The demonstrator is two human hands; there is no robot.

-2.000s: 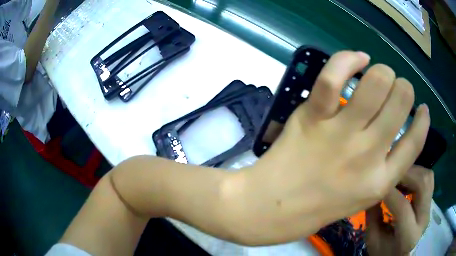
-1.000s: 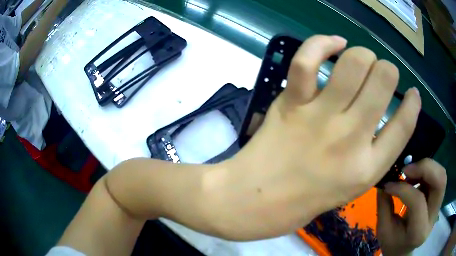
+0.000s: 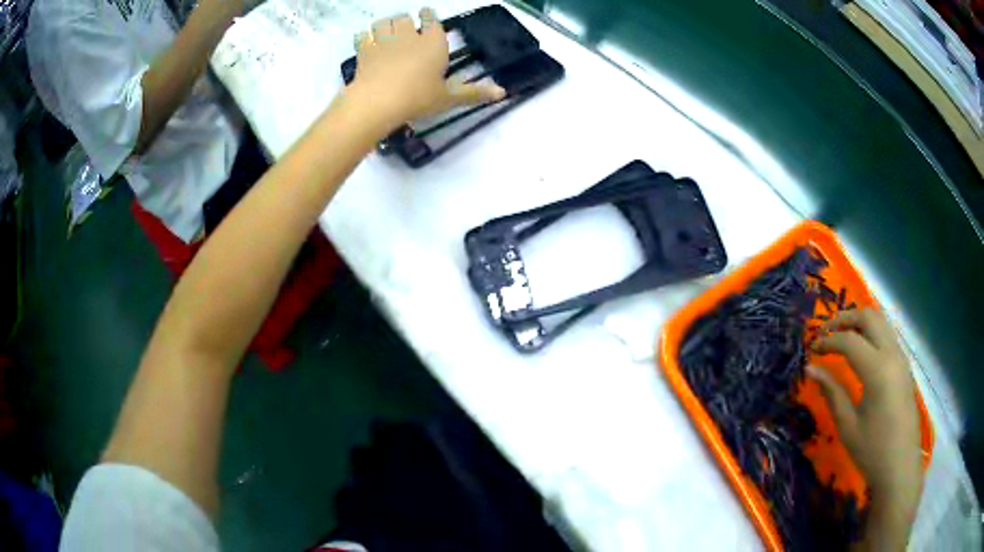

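Note:
My left hand (image 3: pixel 405 67) lies over the far pile of overlapping black phone middle frames (image 3: pixel 502 49), thumb spread from the fingers; whether it grips a frame cannot be told. A nearer pile of overlapping black frames (image 3: pixel 691 232) lies on the white table, white showing through the windows. My right hand (image 3: pixel 879 399) is over the right side of the orange tray (image 3: pixel 718 426), fingers curled with fingertips at the small black slivers (image 3: pixel 745 345). Whether it pinches a sliver cannot be told.
The white table (image 3: pixel 426 313) runs diagonally beside the shiny green conveyor (image 3: pixel 755 97). A person in a pale top (image 3: pixel 81 65) is at the upper left beside a red stool (image 3: pixel 286 307). Cardboard with white sheets (image 3: pixel 917 65) lies at the upper right.
My left hand has moved from the raised frame to the far pile; that raised frame is out of sight. My right hand has moved down into the tray, now uncovered. The view has shifted.

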